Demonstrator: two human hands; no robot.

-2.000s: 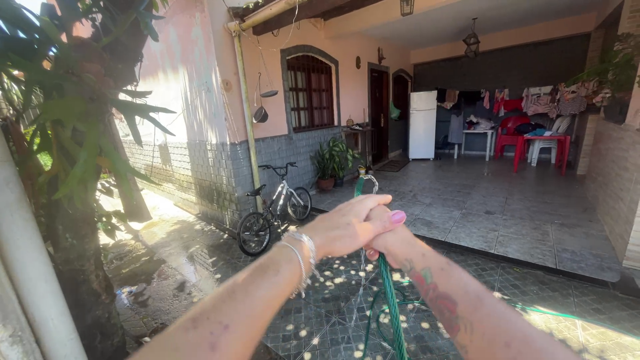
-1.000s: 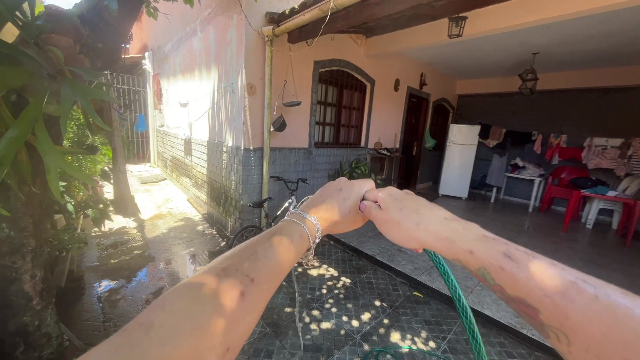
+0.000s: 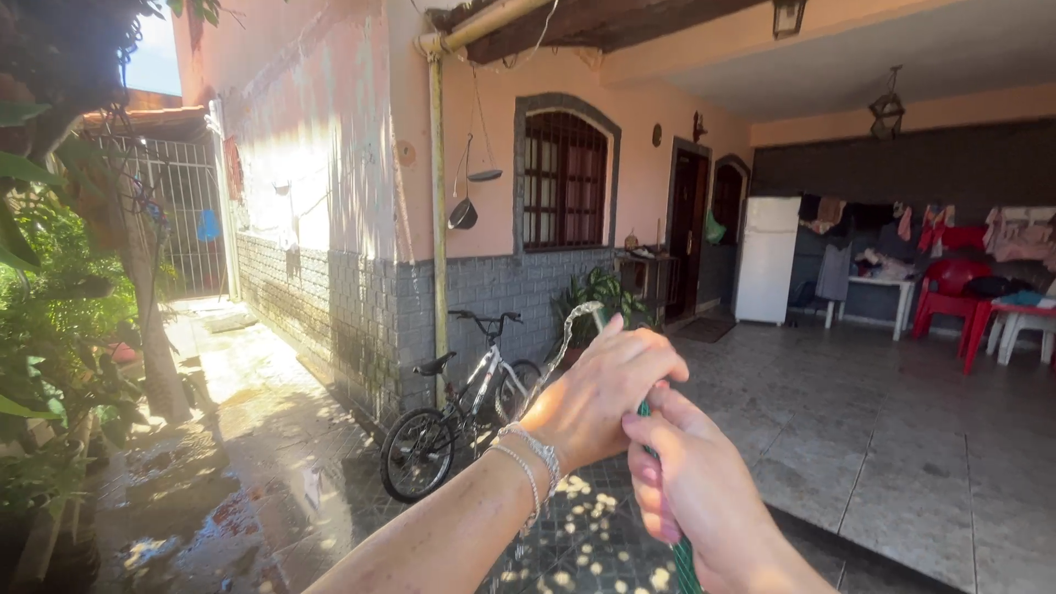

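Note:
A green garden hose (image 3: 686, 561) rises from the bottom of the view into both hands. My left hand (image 3: 606, 388), with bracelets at the wrist, is wrapped around the hose near its open end. Just below it, my right hand (image 3: 681, 462) grips the hose, thumb toward the left hand. Water (image 3: 569, 330) pours from the hose end, arcs left and falls past my left forearm toward the dark tiles. The part of the hose inside my hands is mostly hidden.
A small bicycle (image 3: 474, 392) leans by the grey brick wall (image 3: 351, 330), left of my hands. A tree trunk (image 3: 148, 322) and plants stand at left. Beyond the raised porch edge (image 3: 858, 544) are a white refrigerator (image 3: 767, 260), a red chair (image 3: 949, 289) and hanging clothes.
My right hand has turned and now grips the hose below my left hand. Water streaming from the hose end shows plainly now. The view has swung left since the earliest frame.

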